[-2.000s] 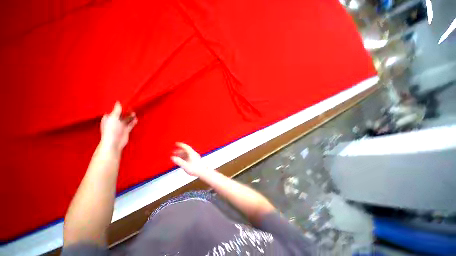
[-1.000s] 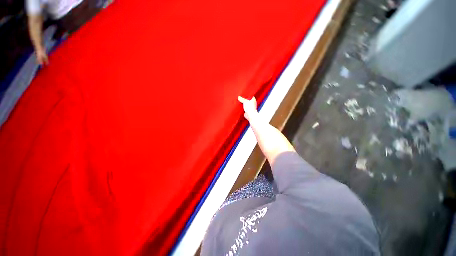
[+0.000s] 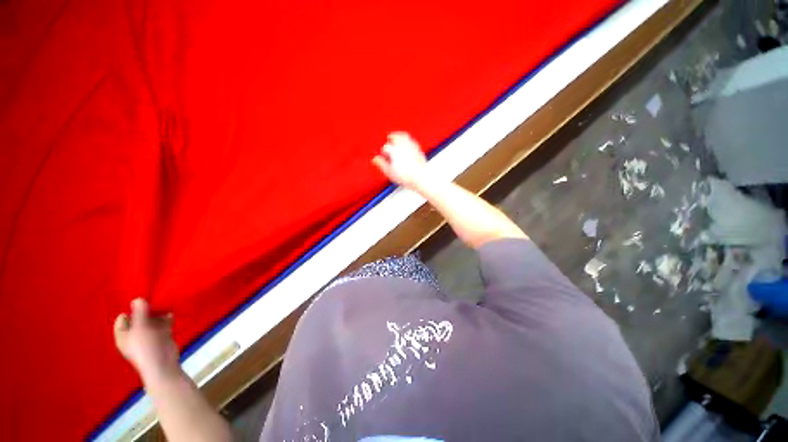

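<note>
The red fabric ply (image 3: 285, 95) covers the table, with a raised fold running up from my left hand and more wrinkles at the far left. My left hand (image 3: 147, 335) is at the lower left, its fingers closed on the fabric near the edge. My right hand (image 3: 401, 159) is over the fabric near the edge, fingers curled and slightly blurred; whether it grips the cloth cannot be told. The blue plies (image 3: 508, 90) show as a thin line under the red edge, beside the white underlay paper (image 3: 527, 102).
The brown table edge (image 3: 553, 121) runs diagonally in front of me. A short pale stick (image 3: 218, 363) lies on the white strip at the lower left. The grey floor (image 3: 553, 233) has scattered scraps. A grey boxy object (image 3: 747, 121) stands at the right.
My left hand has come into view at the lower left, at the fabric. My right hand has moved slightly left and up in the picture. The other person has left the view.
</note>
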